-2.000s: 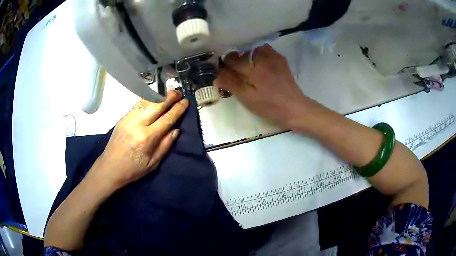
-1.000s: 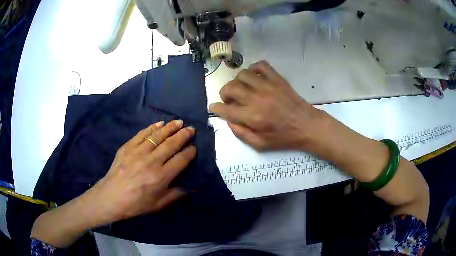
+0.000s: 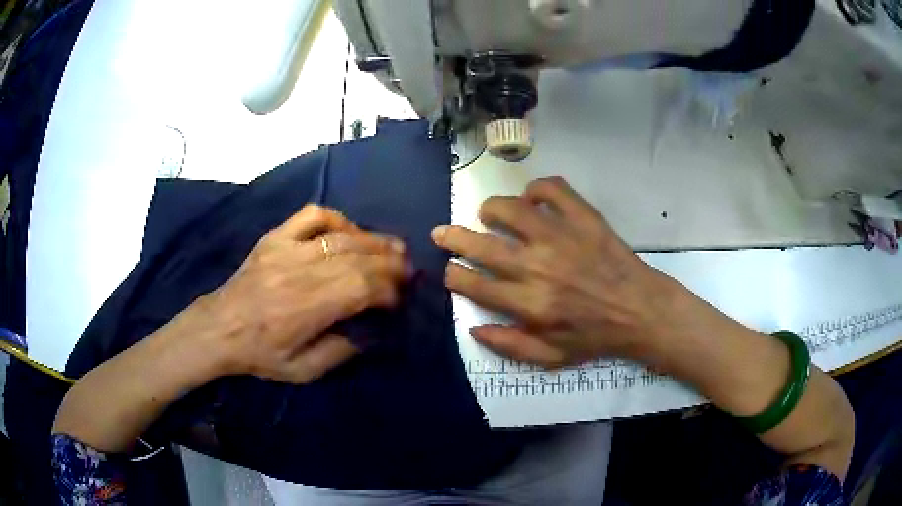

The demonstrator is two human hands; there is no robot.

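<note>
A navy fabric panel [image 3: 386,410] lies on the white table, its upper end under the presser foot and needle area [image 3: 445,124]. Its right edge runs down toward the table's front edge. My left hand [image 3: 307,296] lies on the panel with bent fingers; its fingertips are blurred, so whether they pinch cloth is hidden. My right hand [image 3: 564,282] is just right of the panel, fingers spread, fingertips at or near its right edge, holding nothing visible.
The white machine head [image 3: 633,30] crosses the top, with a ribbed white knob [image 3: 508,136] below it. A long cream-white bar [image 3: 287,59] is at upper left. A printed ruler scale [image 3: 593,380] runs along the front. A small pink item [image 3: 878,235] is at the right.
Two seconds ago both hands were up by the needle; both came down toward me. Since the last earlier frame, my left fingers have bent, and my right hand sits beside the panel's edge.
</note>
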